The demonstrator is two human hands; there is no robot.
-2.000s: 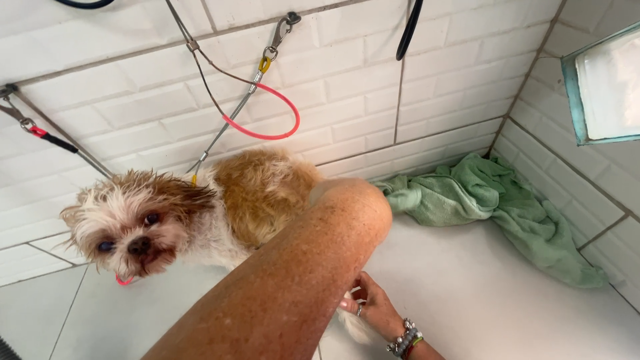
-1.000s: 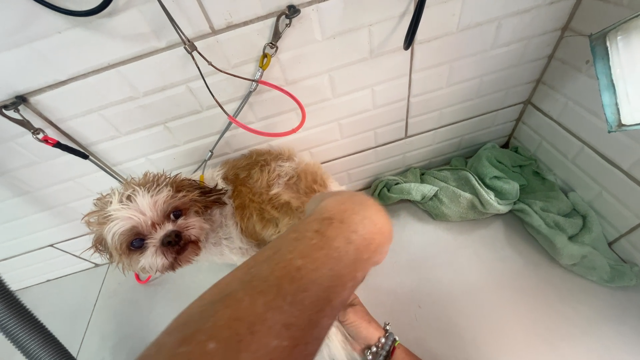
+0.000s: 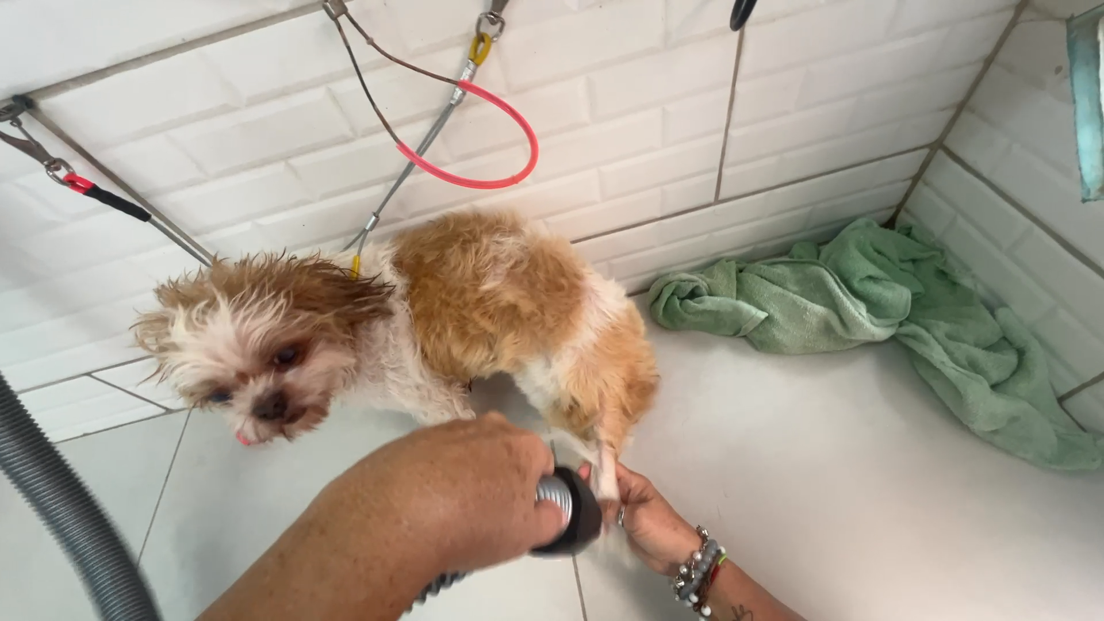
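Note:
A small brown-and-white dog (image 3: 492, 302) with damp, tousled fur stands on the pale floor, its head turned toward the lower left. My left hand (image 3: 470, 492) grips the black-rimmed nozzle of a dryer hose (image 3: 573, 513), whose opening faces the dog's hind leg. My right hand (image 3: 651, 517), with a ring and beaded bracelets (image 3: 697, 573) at the wrist, holds the lower part of that hind leg (image 3: 607, 474); part of the grip is hidden behind the leg. A grey tether cable (image 3: 405, 177) with a yellow end runs from the wall clip to the dog's neck.
White tiled walls (image 3: 638, 129) meet behind the dog. A crumpled green towel (image 3: 828, 293) lies in the corner. An unused loop with a red sleeve (image 3: 526, 147) hangs above the dog. A second tether (image 3: 116, 203) is at left, and a ribbed grey hose (image 3: 65, 500) crosses the lower left.
My left forearm has dropped away from the dog's rear, and the left hand and nozzle have come into sight. The dog's head has tipped lower.

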